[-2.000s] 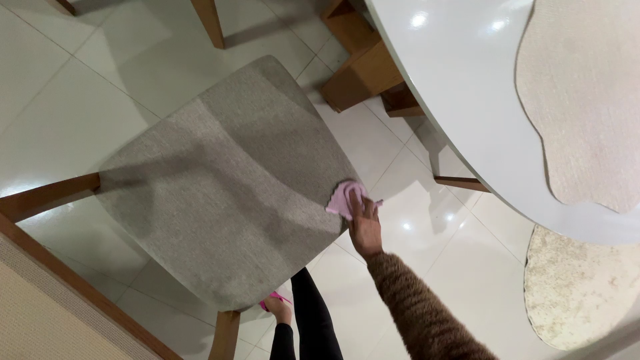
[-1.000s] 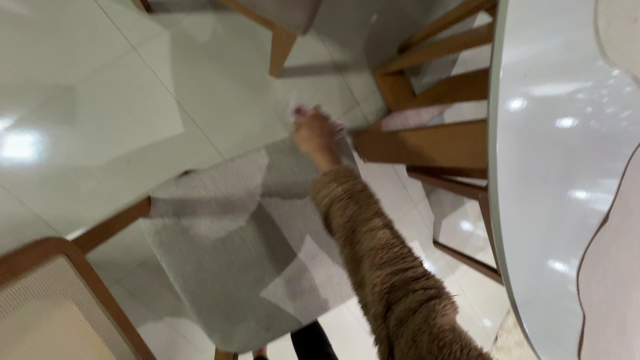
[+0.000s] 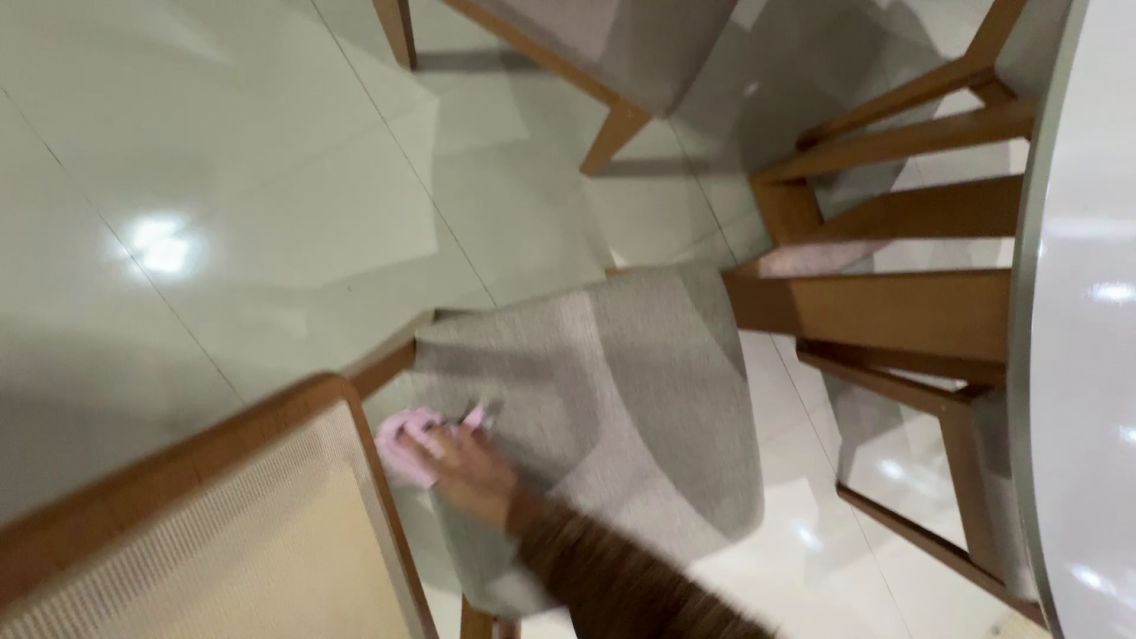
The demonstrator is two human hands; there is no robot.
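My right hand [image 3: 475,475], in a brown fuzzy sleeve, holds a crumpled pink cloth [image 3: 410,444] against the rear edge of a grey fabric chair seat [image 3: 657,382]. The cloth lies close to the wooden-framed backrest [image 3: 222,524] with its woven panel, at the lower left. Some of the cloth pokes out past my fingers on the seat side. The hand is slightly blurred. My left hand is out of the frame.
A white round tabletop [image 3: 1096,399] fills the right edge, with wooden slatted legs [image 3: 887,302] beneath it. Another upholstered chair [image 3: 612,44] stands at the top, and more chair frames [image 3: 958,479] at the right. The floor is glossy tile [image 3: 311,222].
My right hand, with the pink cloth, has moved from the seat's far edge beside the table legs back to the edge by the backrest. The view has shifted.
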